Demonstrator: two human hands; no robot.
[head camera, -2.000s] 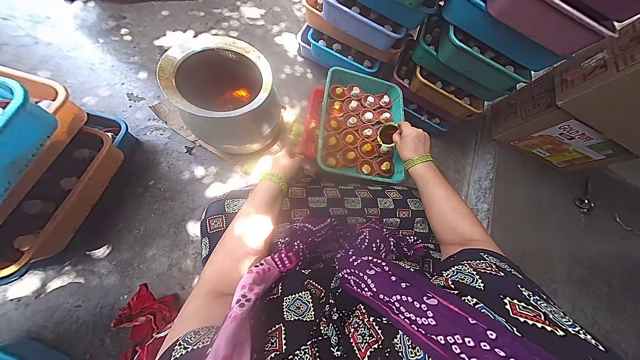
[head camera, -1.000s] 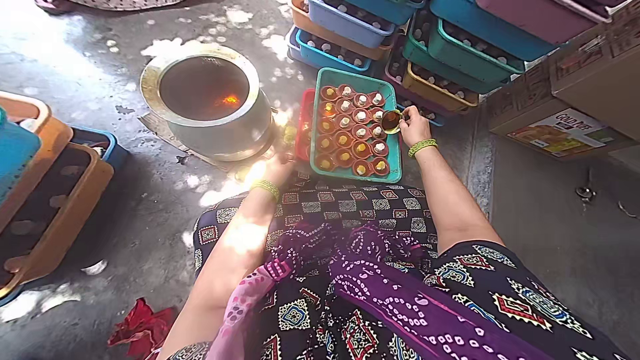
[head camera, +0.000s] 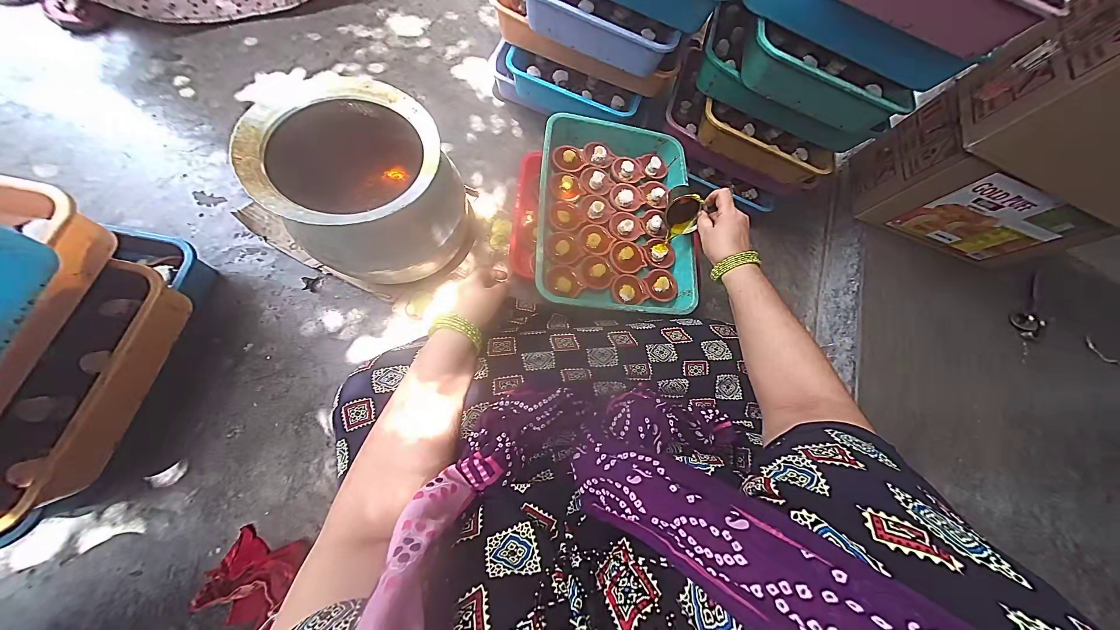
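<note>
A teal plastic tray (head camera: 689, 297) holds rows of small clay cups (head camera: 626, 256), some with white cotton wicks, others with yellow liquid in them. My right hand (head camera: 724, 229) grips a small metal cup (head camera: 683, 213) at the tray's right side, tilted over the cups, and yellow liquid runs from its lip onto a wick. My left hand (head camera: 477, 297) rests left of the tray, near a red tray (head camera: 523, 214) partly under the teal one; sun glare blurs the fingers, and I cannot tell if they hold anything. A wide metal pot (head camera: 376, 236) of dark liquid stands at the left.
Stacked trays of cups stand behind (head camera: 604, 39), at right (head camera: 822, 87) and at far left (head camera: 114, 411). Cardboard boxes (head camera: 927, 175) sit at the right. A red cloth (head camera: 249, 577) lies on the floor at lower left. Part of a patterned garment shows at the upper left.
My right hand has moved the small metal cup down along the tray's right column since one second ago. Several cups show yellow where the wicks stand.
</note>
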